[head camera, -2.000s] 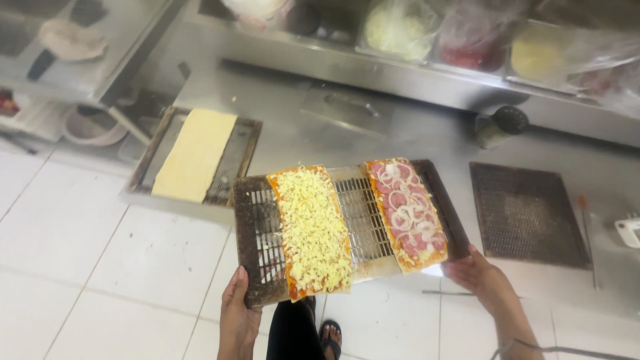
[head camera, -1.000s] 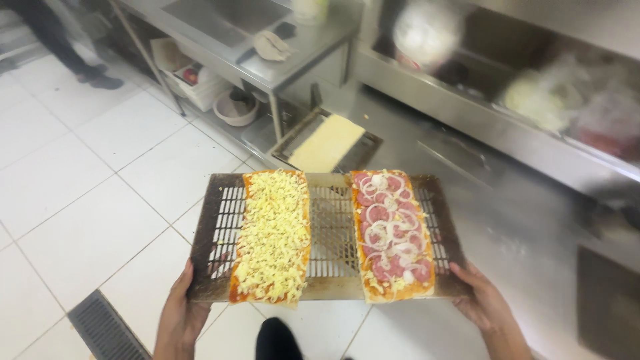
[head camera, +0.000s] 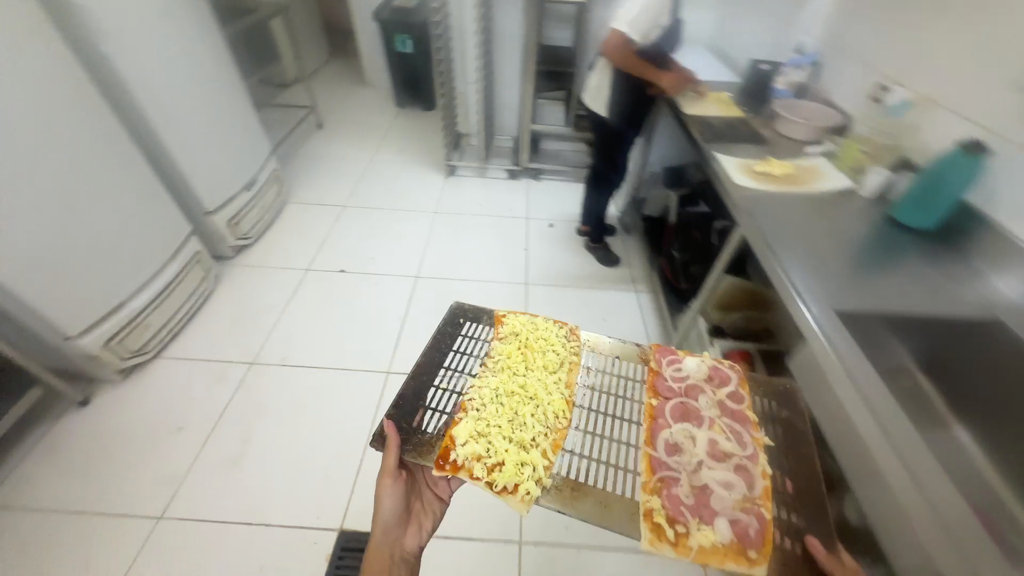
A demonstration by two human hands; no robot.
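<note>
A perforated metal baking tray [head camera: 610, 416] is held up in front of me, tilted with its right side lower in view. My left hand [head camera: 412, 496] grips its near left corner, thumb on top. At the lower right corner my right hand [head camera: 832, 556] holds the edge, mostly cut off by the frame. On the tray's left half lies a rectangular pizza [head camera: 520, 400] covered with grated cheese over red sauce. A second rectangular pizza [head camera: 704, 460], topped with sliced meat and onion rings, lies on the right half.
A steel counter [head camera: 808, 240] runs along the right, bearing a teal bottle [head camera: 936, 188] and a bowl [head camera: 804, 120]. Another person [head camera: 632, 96] stands at its far end. White cabinets [head camera: 88, 184] line the left; a rack [head camera: 552, 96] and dark bin [head camera: 406, 56] stand behind. A floor drain [head camera: 348, 552] is below.
The view has swung away from the shelf of toppings to an aisle with another person. Both hands still hold the tray, and both pizzas remain on it.
</note>
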